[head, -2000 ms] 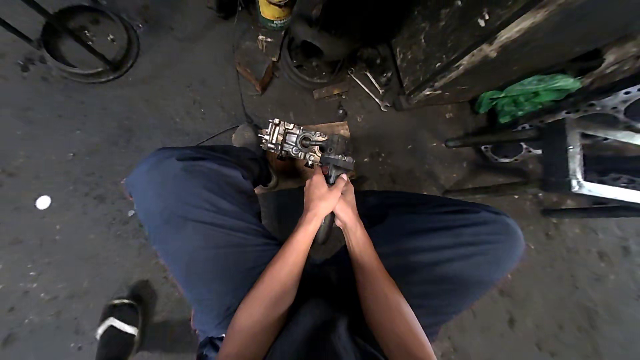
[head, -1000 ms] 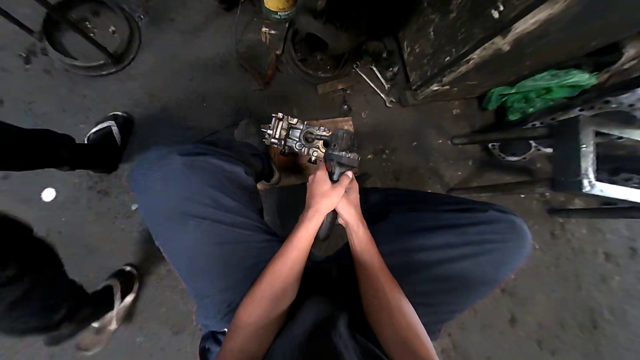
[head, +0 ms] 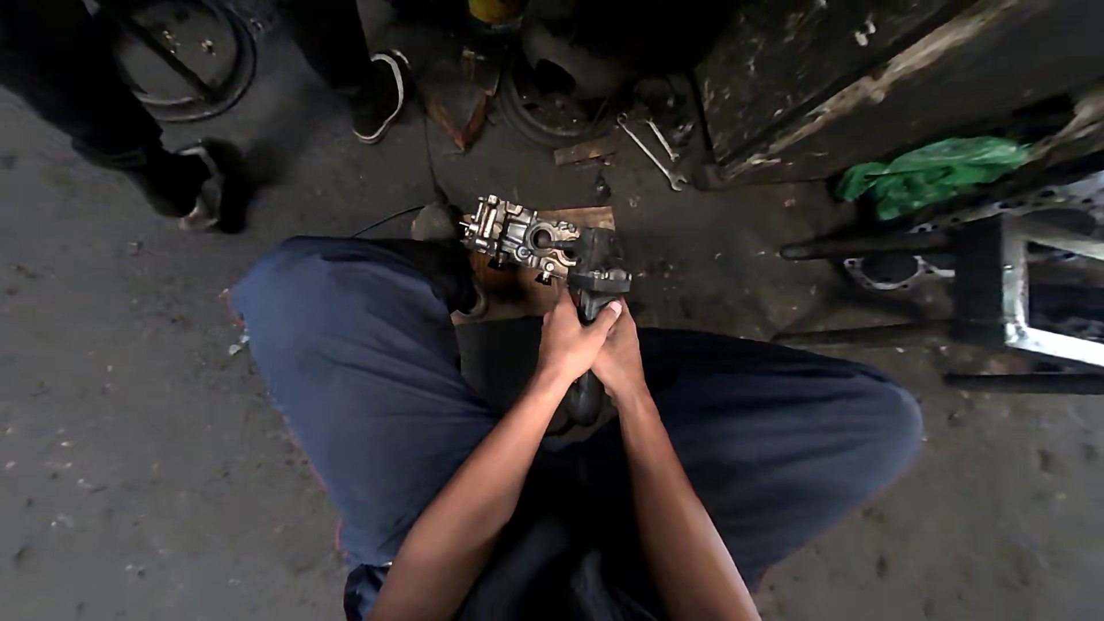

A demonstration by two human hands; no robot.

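Between my knees, both my hands close around a dark power tool [head: 599, 274], which looks like an angle grinder or similar. My left hand [head: 571, 343] wraps its body from the left, and my right hand [head: 619, 349] from the right, the fingers meeting at the thumbs. The tool's head lies over the right end of a greasy metal engine part [head: 522, 237], perhaps a carburetor or valve body, so their contact is hidden. That part rests on a wooden board [head: 586, 217] on the floor.
Two wrenches [head: 649, 151] lie beyond the board, near a dark metal cabinet [head: 828, 86]. A green plastic bag [head: 940, 168], a flat gasket [head: 893, 274] and a metal frame [head: 1016, 285] are at the right. Another person's shoes [head: 384, 97] stand at upper left, near a wheel rim [head: 246, 65].
Another person's legs have moved from the left edge toward the upper left, beside the wheel rim. My hands stay on the tool over the metal part.
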